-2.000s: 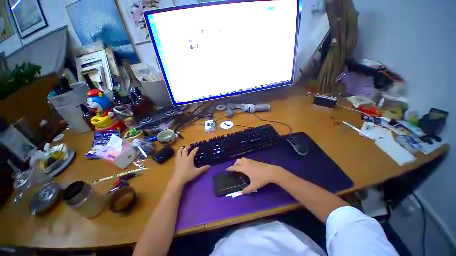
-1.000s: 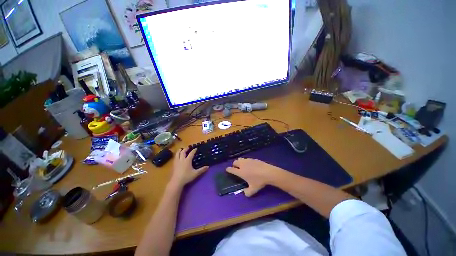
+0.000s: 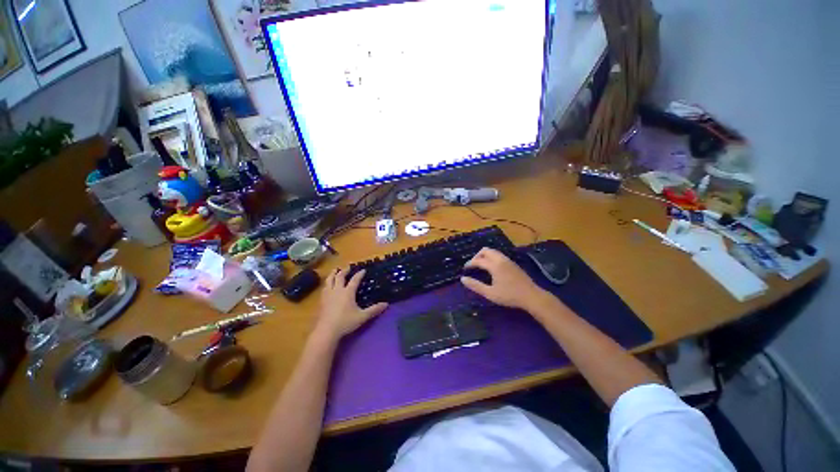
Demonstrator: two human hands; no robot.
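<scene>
The black keyboard point(image 3: 419, 267) lies on the purple desk mat point(image 3: 405, 387), below a large, mostly white monitor point(image 3: 414, 88). My left hand point(image 3: 344, 304) rests on the keyboard's left end, fingers apart, holding nothing. My right hand point(image 3: 500, 278) rests on the keyboard's right part, fingers slightly curled and apart, holding nothing. A flat black rectangle point(image 3: 433, 333) lies on the mat in front of the keyboard, with a white paper slip point(image 3: 458, 349) at its front edge. The dark mouse point(image 3: 550, 266) lies untouched on the mat, right of the keyboard.
At the left are an open glass jar point(image 3: 155, 371), a round brown dish point(image 3: 227, 370), a pink-white tissue pack point(image 3: 221, 282) and a small black object point(image 3: 301, 285). A toy figure point(image 3: 188, 207) stands behind. A small black box point(image 3: 599, 182) and papers point(image 3: 729, 273) lie at the right.
My right hand has left the black rectangle and moved up and right onto the keyboard. The rectangle is now uncovered. My left hand stays on the keyboard.
</scene>
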